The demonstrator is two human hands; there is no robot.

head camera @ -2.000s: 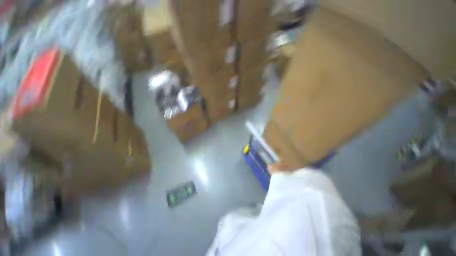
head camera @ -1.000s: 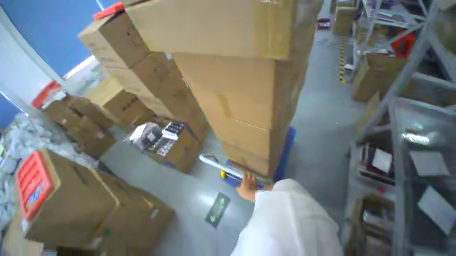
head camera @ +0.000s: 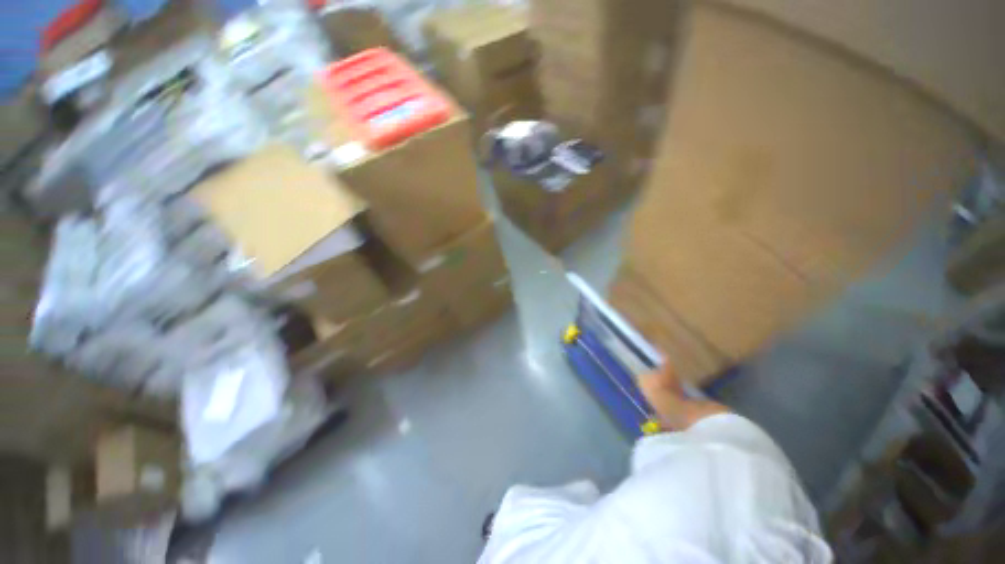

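My right hand (head camera: 667, 399) is closed around the pale grey push handle (head camera: 608, 317) of a platform trolley. The trolley's blue deck (head camera: 598, 380) has yellow corner pieces and shows low, left of the handle. Large brown cartons (head camera: 760, 187) stand on the deck and fill the upper right. They hide most of the deck. My white sleeve covers the wrist. My left hand is not in view. The picture is blurred.
Brown cartons (head camera: 424, 198) with a red plastic tray (head camera: 388, 97) on top stand to the left. A heap of plastic-wrapped goods (head camera: 143, 275) lies farther left. A carton (head camera: 557, 204) with shiny items on top stands behind. Blurred shelving or boxes (head camera: 937, 441) show at the lower right.
The view has swung left and tilted. The trolley and its cartons now appear farther right, and more wrapped goods show at left. My right hand is still on the handle.
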